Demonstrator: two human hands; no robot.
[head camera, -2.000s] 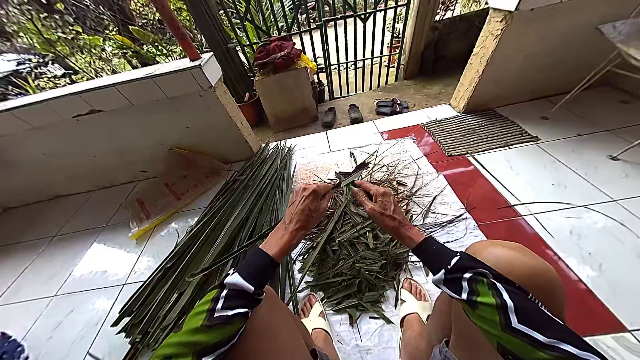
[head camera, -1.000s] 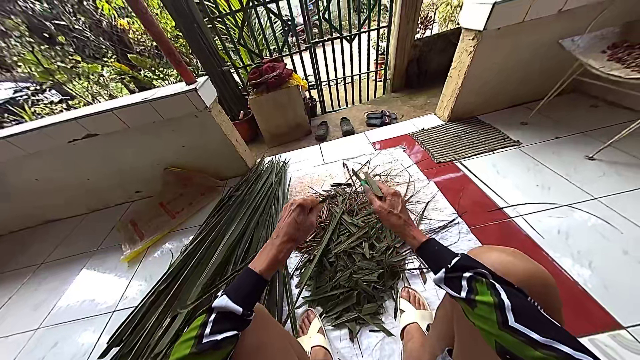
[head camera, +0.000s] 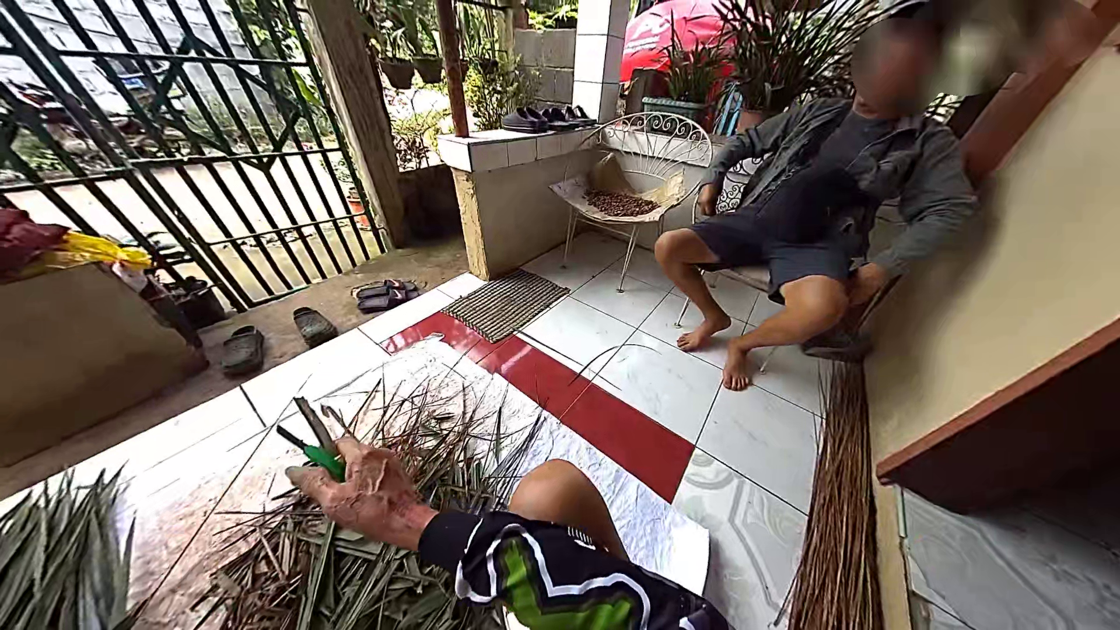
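My right hand (head camera: 372, 490), in a dark sleeve with green and white pattern, holds a small green-handled blade (head camera: 322, 457) above the leaf pile. A strip of leaf (head camera: 313, 420) sticks up near its fingers; whether the hand grips it too is unclear. Below and around it lies a heap of cut palm-like leaf strips (head camera: 385, 569) on a white sheet (head camera: 647, 534). At the lower left edge stand the tips of a bundle of long green leaves (head camera: 66, 556). My left hand is out of view.
A person (head camera: 814, 201) sits on a metal chair at the right, beside another chair holding brown beans or nuts (head camera: 619, 203). A stick broom (head camera: 840, 507) leans by the wall. A woven mat (head camera: 506, 304), sandals (head camera: 243, 350) and a metal gate (head camera: 175, 157) lie ahead.
The view has swung far to the right, bringing the seated person and the broom into it. My left hand, seen at the leaves earlier, has left the view.
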